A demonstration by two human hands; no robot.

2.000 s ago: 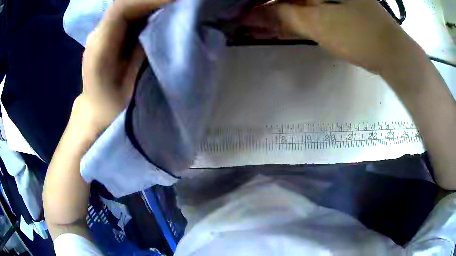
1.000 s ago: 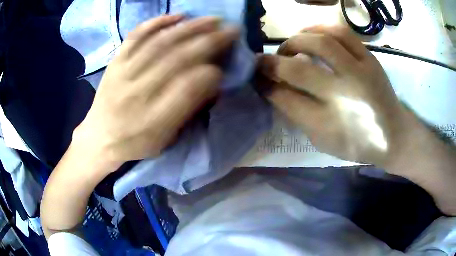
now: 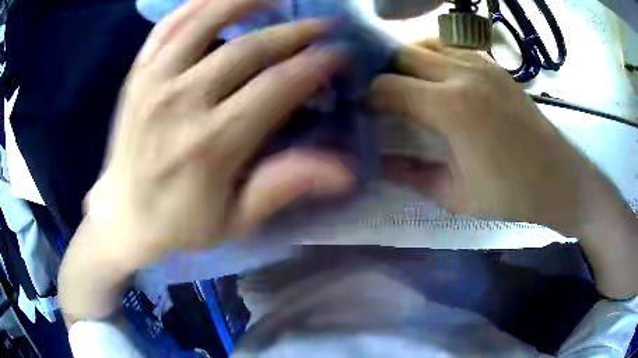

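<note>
A grey and dark knit piece point(image 3: 346, 77) lies between my hands at the upper middle, blurred and partly hidden by fingers. My left hand point(image 3: 203, 133) is spread over its left side, with the thumb under and the fingers on top, holding it. My right hand point(image 3: 469, 126) pinches its right edge with thumb and fingers. Grey cloth point(image 3: 203, 266) hangs below my left hand at the table's front edge. The needle area is not visible.
A ribbed brass-coloured knob point(image 3: 465, 30) is at the top. Black-handled scissors point(image 3: 529, 52) lie at upper right. Black cloth point(image 3: 63, 91) is heaped at left. The white table carries a measuring scale point(image 3: 434, 220). A blue basket point(image 3: 217, 314) is below at left.
The cloth has moved from hanging over the table's left to bunched between both hands. My right hand has come back from the top. The ribbed knob has come into view.
</note>
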